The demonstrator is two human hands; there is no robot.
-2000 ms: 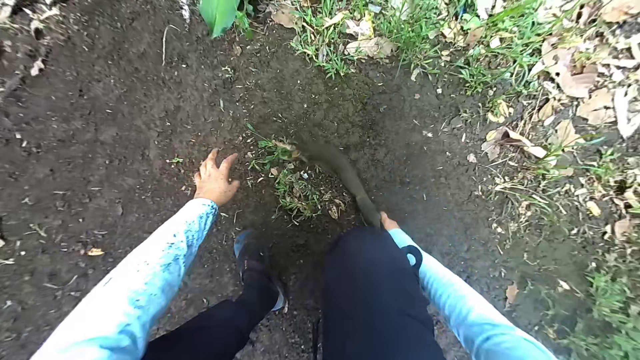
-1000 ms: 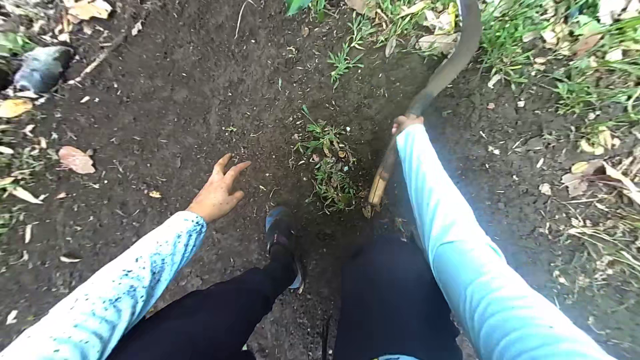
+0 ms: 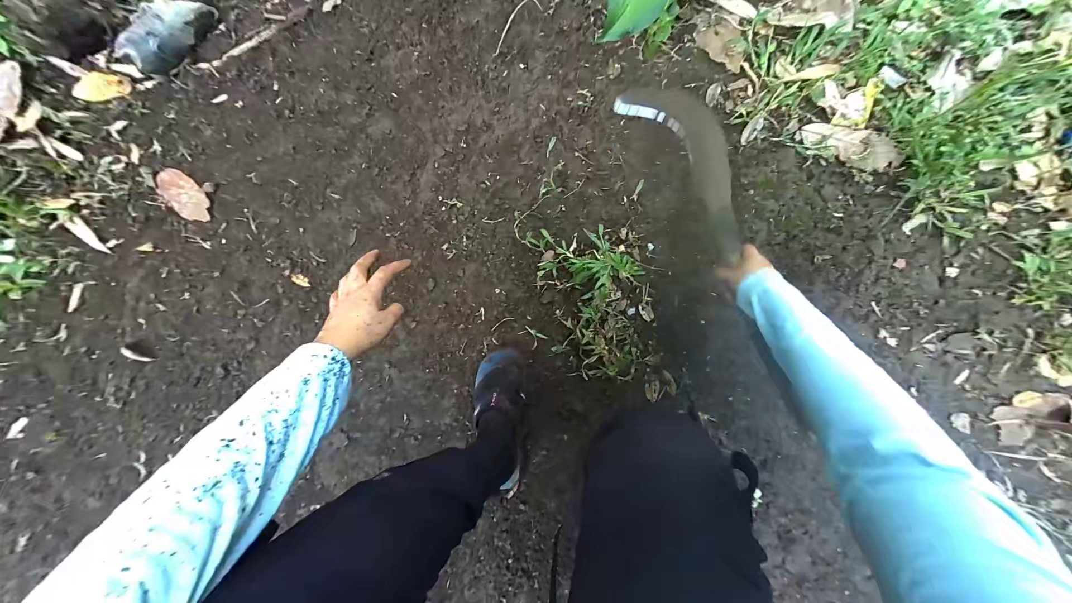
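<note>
My right hand (image 3: pixel 744 266) grips the handle end of a long curved blade (image 3: pixel 710 159), like a machete or sickle. The blade is blurred, points away from me and hooks to the left at its tip, where a bright edge shows. My left hand (image 3: pixel 362 308) hangs over bare soil with its fingers apart and nothing in it. Between the hands, nearer the right one, a low clump of green weeds (image 3: pixel 605 276) grows from the dark soil, with cut or dry bits around it. The blade is above and to the right of the clump, apart from it.
My shoe (image 3: pixel 497 381) stands just left of the weeds, and my dark-clad knee is below them. Grass and dry leaves (image 3: pixel 850 146) line the upper right. A grey stone (image 3: pixel 163 35), a stick (image 3: pixel 261 35) and fallen leaves lie at the upper left. A broad green leaf (image 3: pixel 626 18) shows at the top.
The blade has swung: two seconds ago it reached over the weeds, one second ago it was up at the upper right, and now its tip hooks left above them. The left hand remains empty.
</note>
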